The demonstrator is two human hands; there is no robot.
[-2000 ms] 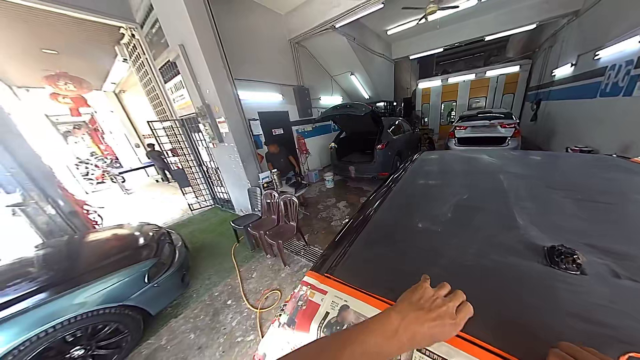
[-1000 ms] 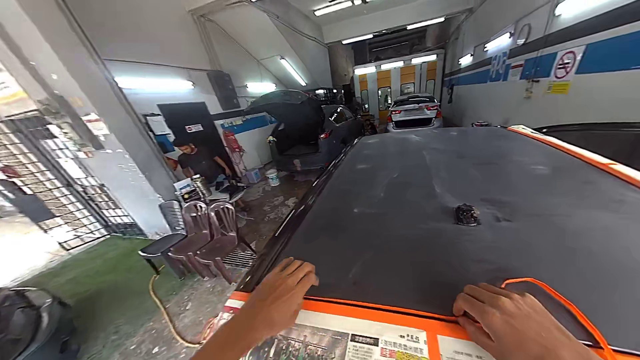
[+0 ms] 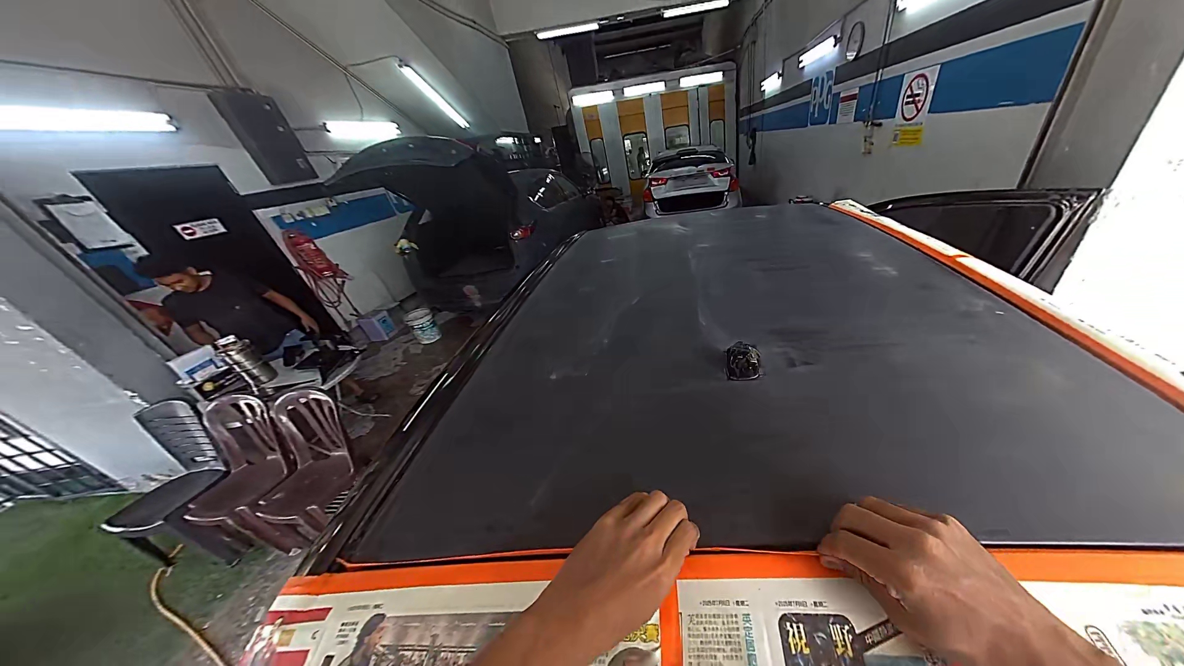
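A dull dark car roof panel [image 3: 573, 398] fills the middle of the view. Along its near edge run orange masking tape [image 3: 758, 565] and newspaper sheets [image 3: 518, 601]. My left hand [image 3: 638, 541] is at this edge, fingertips on the thin orange tape strip, fingers curled. To its right, my right hand [image 3: 897, 546] rests at the same edge, its fingertips pinching the strip. Between the hands the strip lies along the roof's edge. A small black plastic-wrapped bump [image 3: 743, 362] stands on the roof beyond my hands.
Brown plastic chairs [image 3: 310, 435] stand at left, near a person [image 3: 231, 305] at a cluttered table. Beyond are a dark car with its tailgate up [image 3: 462, 203] and a white car [image 3: 692, 180]. Taped paper [image 3: 1017, 282] lines the roof's right side. A hose [image 3: 171, 610] lies on the floor.
The loose orange strip that looped over the roof by my right hand now lies along the near edge. My left hand has moved right along the edge, closer to my right. The view has turned right.
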